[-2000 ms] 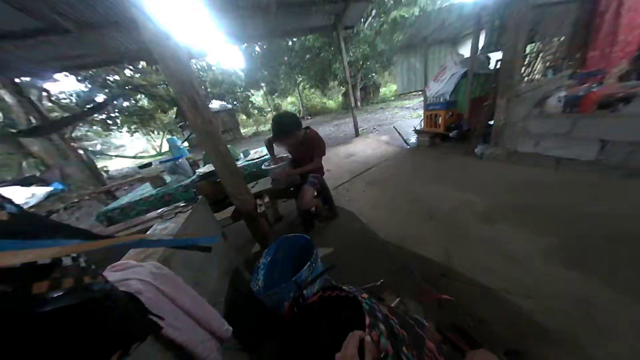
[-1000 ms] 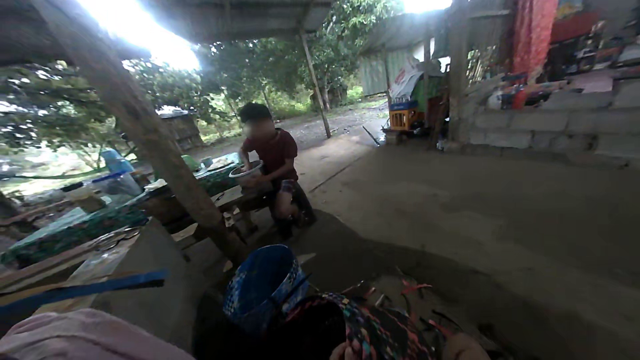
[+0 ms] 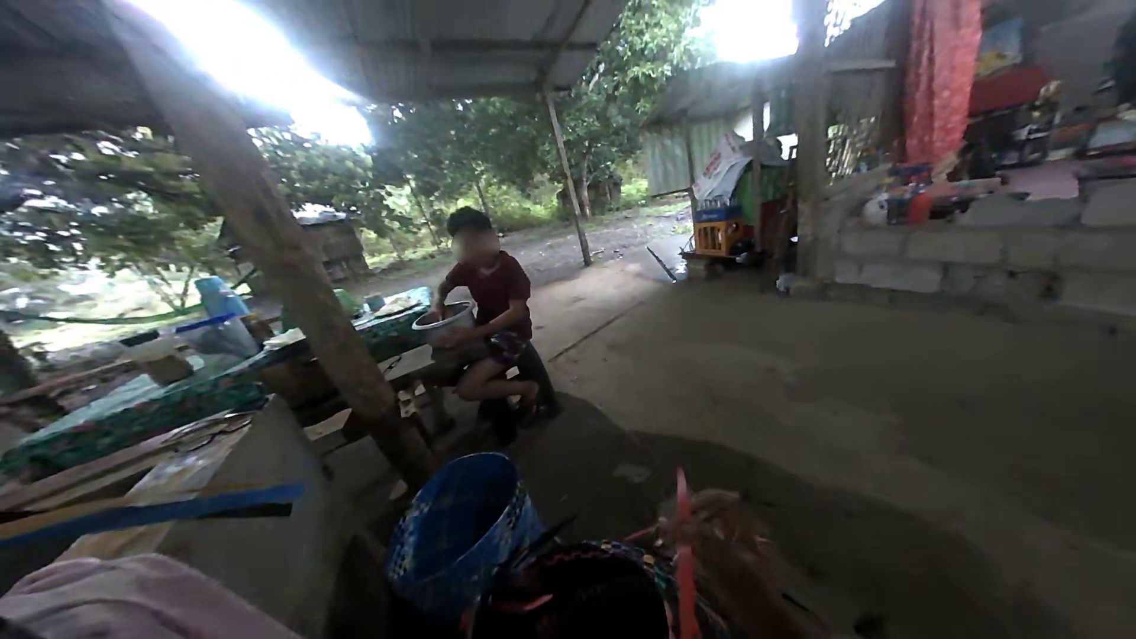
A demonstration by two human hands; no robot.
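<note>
At the bottom centre is a dark woven basket [image 3: 612,555] with a multicoloured rim, its lower part cut off by the frame. My right hand [image 3: 723,541], blurred, is at the basket's right side, beside an upright red strip [image 3: 683,559]; whether the fingers grip the strip is unclear. My left hand cannot be seen. Directly left of the dark basket stands a blue woven basket [image 3: 461,532], its mouth facing up.
A person [image 3: 501,302] sits on a bench with one hand in a white bucket [image 3: 444,321]. A slanted wooden post [image 3: 293,257] rises at left, near a cloth-covered table [image 3: 213,382]. Pink cloth [image 3: 133,599] lies lower left; a block wall [image 3: 958,257] stands right.
My right hand has risen beside the basket, where the red strip now stands upright. The hand seen at the basket's near rim earlier is out of view. The seated person's head has lifted.
</note>
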